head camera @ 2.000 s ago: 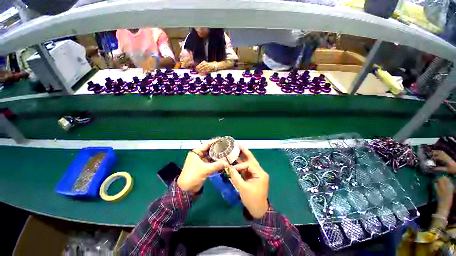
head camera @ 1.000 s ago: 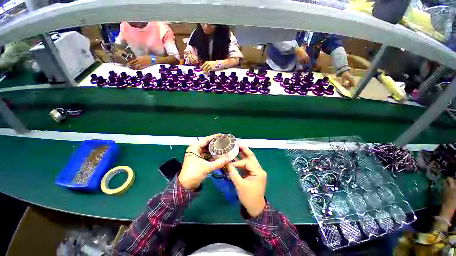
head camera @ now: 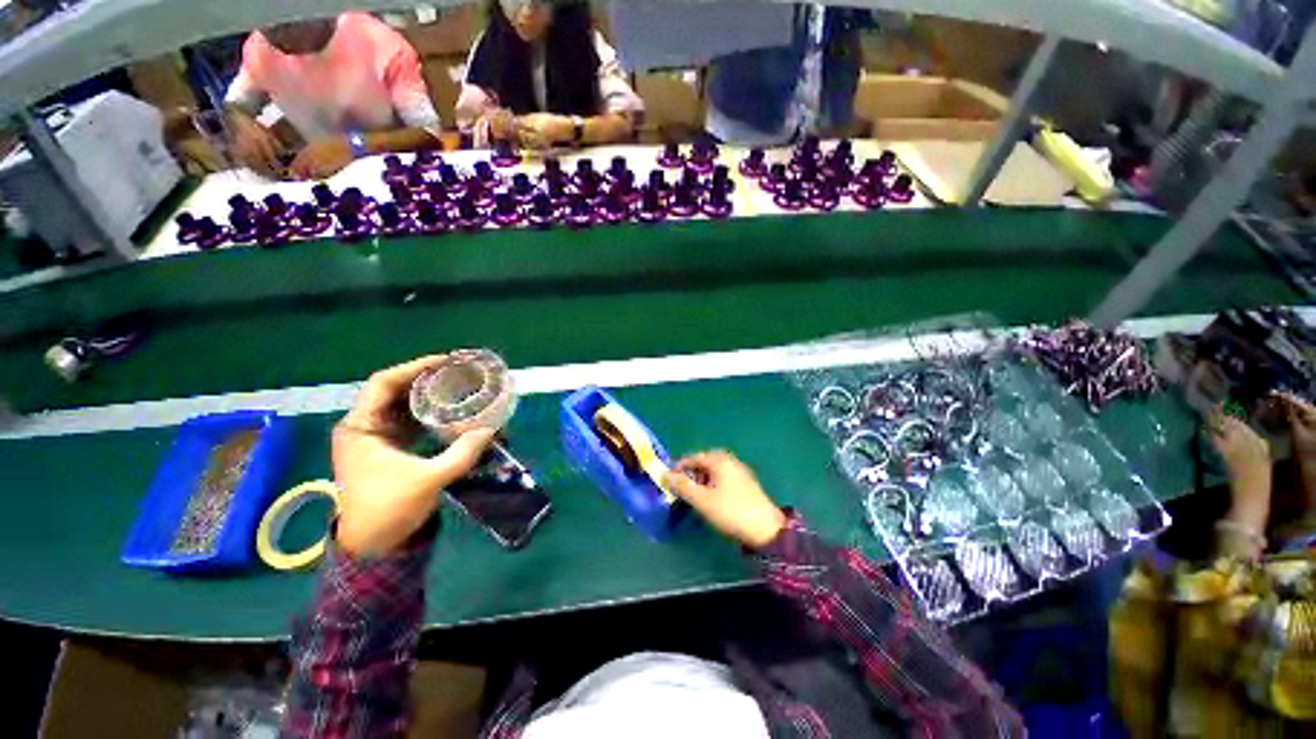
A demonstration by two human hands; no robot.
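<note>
A pale round stator or coil ring assembly [head camera: 465, 391] is held up above the bench, its open centre facing up. My left hand [head camera: 387, 459] grips it between thumb and fingers. The blue tape dispenser [head camera: 624, 465] stands on the green bench with an amber tape roll in it. My right hand [head camera: 726, 495] is at the dispenser's near right end, thumb and fingertips together at the tape end. Whether tape is pinched between them is too small to tell for sure.
A phone [head camera: 501, 498] lies left of the dispenser. A masking tape roll [head camera: 299, 524] and blue parts bin [head camera: 208, 492] are farther left. A clear blister tray [head camera: 990, 498] with wired rings is right, a wire bundle [head camera: 1090, 361] beyond. Another person's hands [head camera: 1244, 459] show far right.
My hands have moved apart. The left has carried the ring to the left. The right has let go of it and moved to the dispenser, now uncovered. The view has shifted.
</note>
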